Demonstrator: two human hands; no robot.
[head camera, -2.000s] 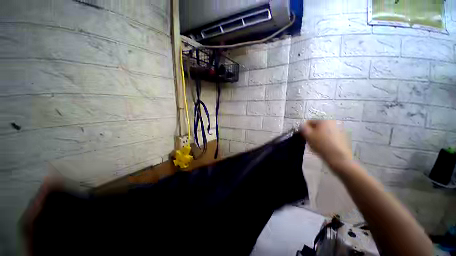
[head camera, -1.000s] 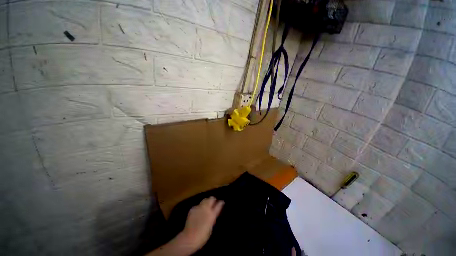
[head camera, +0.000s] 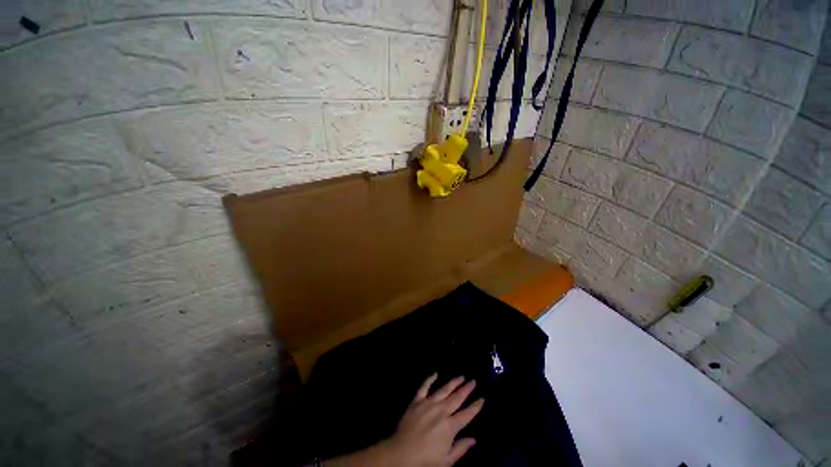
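A black garment (head camera: 383, 365) lies in a heap at the lower middle, against the cardboard and over the left end of the white table. A small pale mark or metal piece (head camera: 497, 361) shows on it; I cannot tell which. My left hand (head camera: 439, 425) rests palm down on the cloth with its fingers spread, holding nothing. My right hand is out of the picture.
Brown cardboard (head camera: 364, 255) stands behind the cloth, orange at its right corner. A yellow plug (head camera: 441, 168) and dark hanging straps (head camera: 563, 100) are above. The white table (head camera: 629, 383) runs right, with a screwdriver (head camera: 690, 294) against the wall.
The garment, held stretched up between both hands at first, now lies down on the table. My left hand has moved right across it and spread. My right hand has left the picture. The view has tilted down.
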